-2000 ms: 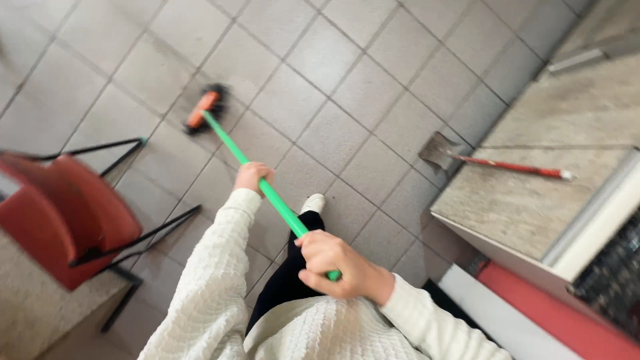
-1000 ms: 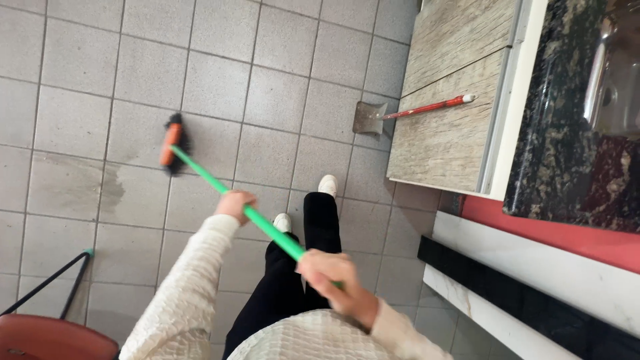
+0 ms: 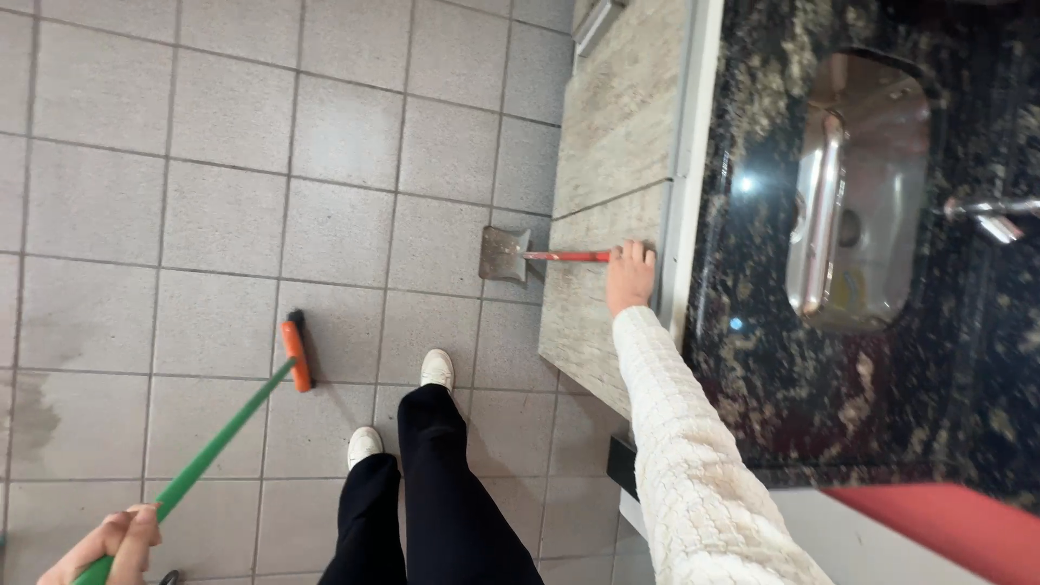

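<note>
My left hand, at the lower left, is closed round the green handle of a broom. The broom's orange head with dark bristles rests on the tiled floor, left of my white shoes. On the right, my right hand is at the top end of the red handle of a metal dustpan or shovel, its fingers bent over it. The flat metal pan stands on the floor beside the wood-look cabinet, and its handle rises along the cabinet front.
The wood-look cabinet borders the floor on the right. Above it is a dark speckled stone countertop with a steel sink and a faucet. A dark damp-looking patch marks the floor tiles at the left.
My right hand has let go of the broom handle and moved right to the red handle. My left hand still holds the broom. The red chair seen earlier is out of view.
</note>
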